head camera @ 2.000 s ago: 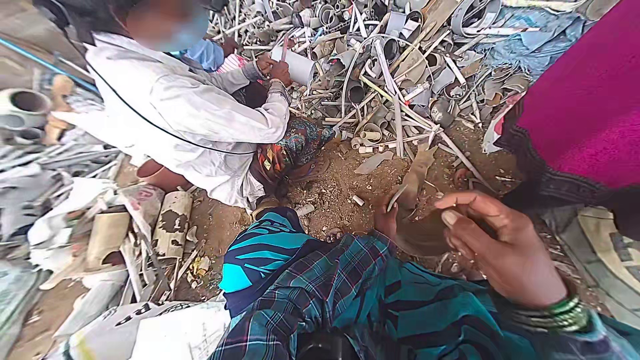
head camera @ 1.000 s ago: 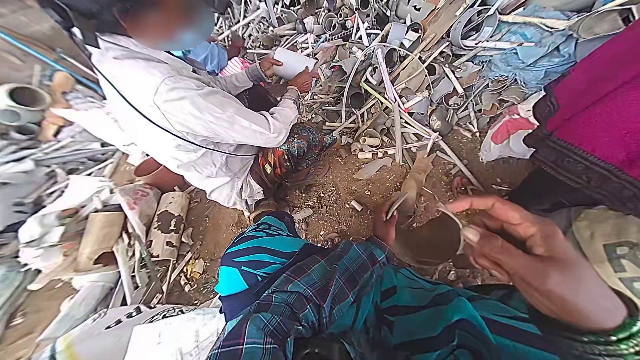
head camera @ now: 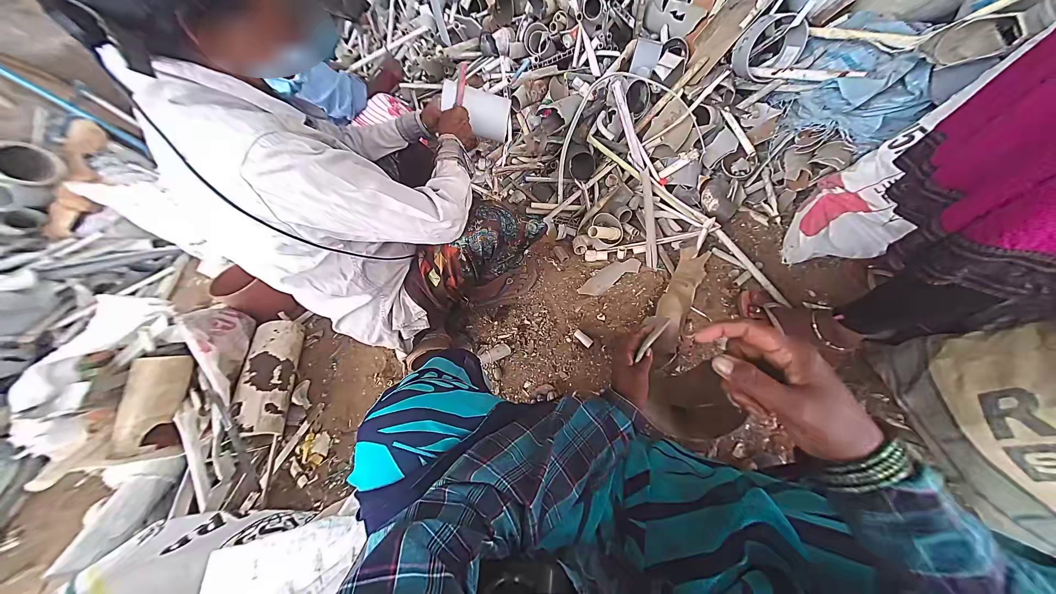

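My left hand (head camera: 632,367) is low in the middle, beside my plaid sleeve, with its fingers closed on a flat piece with a pale edge (head camera: 652,340). To its right, my right hand (head camera: 792,388) hangs in the air, wearing green bangles; thumb and index finger pinch a small grey piece (head camera: 721,346), which is blurred. Below and between both hands lies a brown rounded object (head camera: 695,401), whose kind I cannot tell. A tan, torn-edged piece (head camera: 683,295) stands just beyond my left hand, above the dirt.
A masked person in a white shirt (head camera: 289,165) sits at the left, holding a white pipe piece (head camera: 485,112). A heap of plastic pipe scraps (head camera: 610,148) spreads ahead. Another person's magenta garment (head camera: 982,173) and a printed sack (head camera: 990,412) are at the right; a broken pipe (head camera: 268,378) lies left.
The masked person's hands have shifted on the white pipe piece, and a reddish strip shows against it again. My right hand stays near my left hand, its fingers slightly changed in pose.
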